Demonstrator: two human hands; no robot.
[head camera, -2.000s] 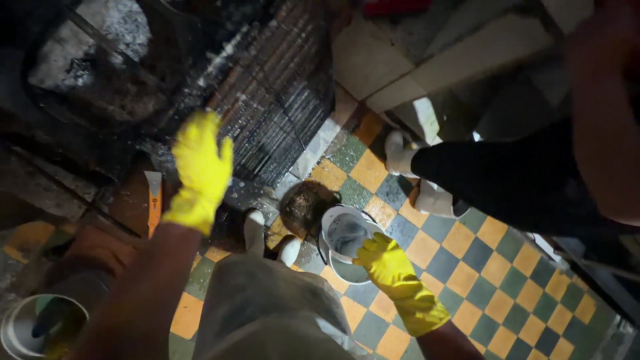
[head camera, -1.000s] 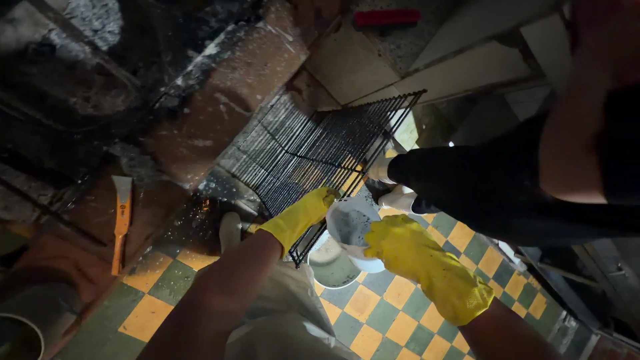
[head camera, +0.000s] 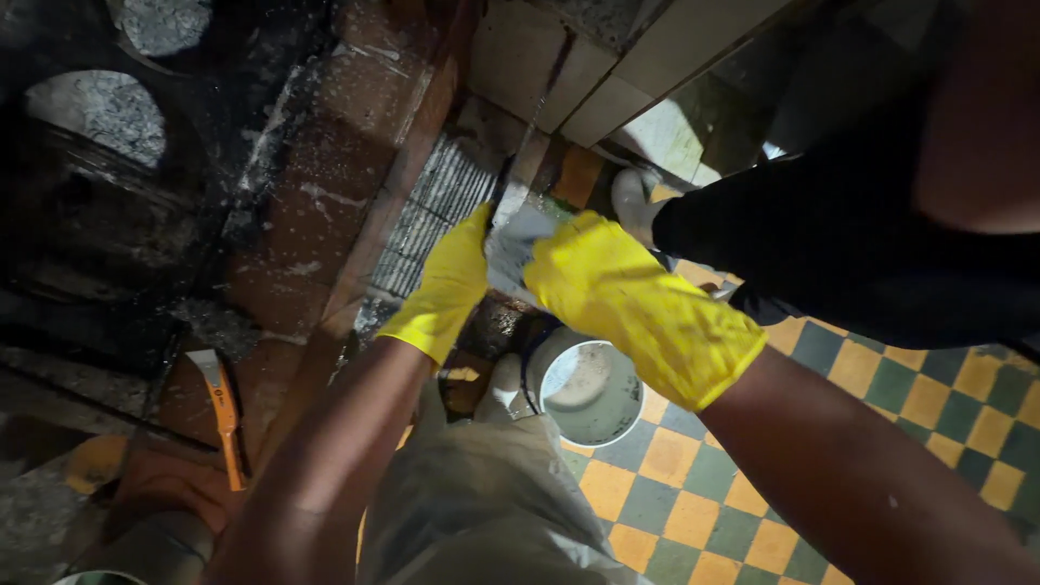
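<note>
My left hand (head camera: 453, 280), in a yellow rubber glove, grips the edge of a dark metal grate, which stands nearly edge-on as a thin dark line (head camera: 505, 180). My right hand (head camera: 597, 264), gloved the same way, holds a blurred, whitish translucent container (head camera: 513, 252) close to the grate. Its exact shape cannot be told. Below my right hand, a white bucket (head camera: 623, 435) on the tiled floor holds cloudy liquid and a pale round thing (head camera: 578, 375). Left of the left hand, ribbed bars (head camera: 435, 211) show beside the brown ledge.
A scraper with an orange handle (head camera: 225, 414) lies on the wet, brown tiled ledge (head camera: 280, 244). The sooty stove top (head camera: 203, 122) has ash-filled openings. Another person's dark-clothed leg (head camera: 796, 219) and pale shoe (head camera: 630, 199) are at the right. Part of another container (head camera: 101, 578) shows at bottom left.
My left hand went from empty beside the stove to holding the grate, which has turned from slanted to nearly edge-on. My right hand has lifted the whitish container from over the bucket to the grate.
</note>
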